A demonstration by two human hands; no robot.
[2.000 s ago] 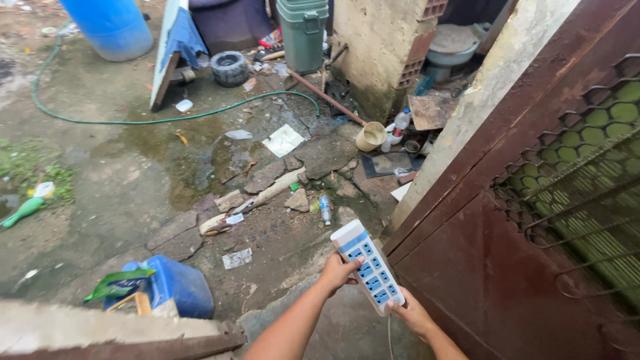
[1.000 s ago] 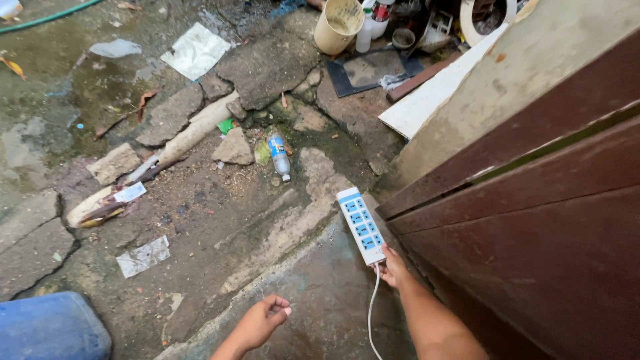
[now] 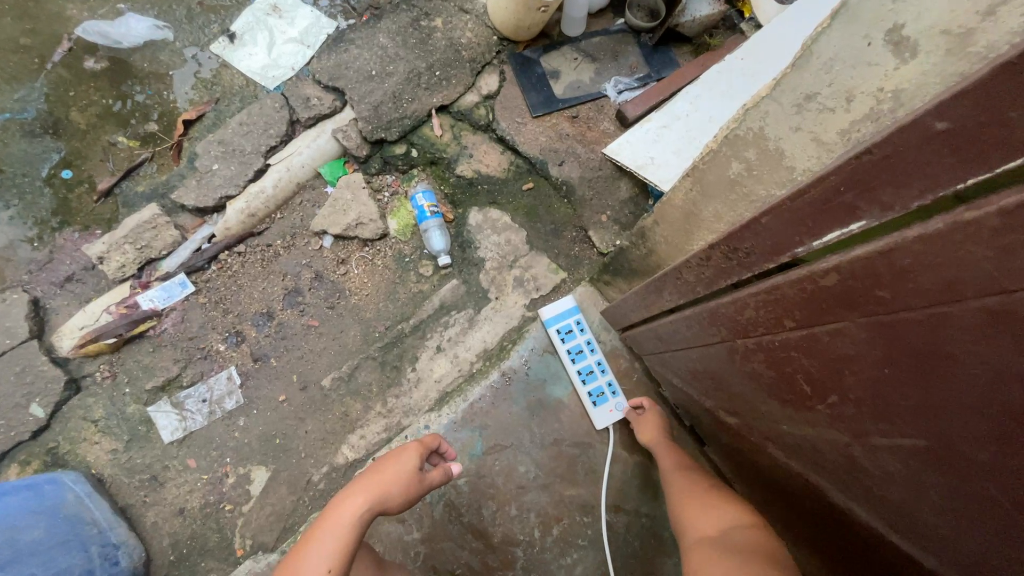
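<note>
A white power strip (image 3: 582,362) with blue socket panels lies or is held just above the concrete step, close to the brown metal door; whether it rests there I cannot tell. My right hand (image 3: 646,422) has its fingers at the lower right corner of the strip. From that lower end a white cord (image 3: 607,504) runs down out of the frame. My left hand (image 3: 414,474), holding nothing, hovers to the left of the strip with its fingers loosely curled and apart.
The brown metal door (image 3: 840,368) stands along the right. A plastic bottle (image 3: 431,224) lies on broken concrete beyond the step, near a stone (image 3: 350,210). A blue plastic container (image 3: 68,524) is at lower left. A white board (image 3: 712,100) leans by the wall.
Two seconds ago both hands were on the power strip; my left hand has since let go and moved left. The strip is now lower, by the step. The view has tilted down.
</note>
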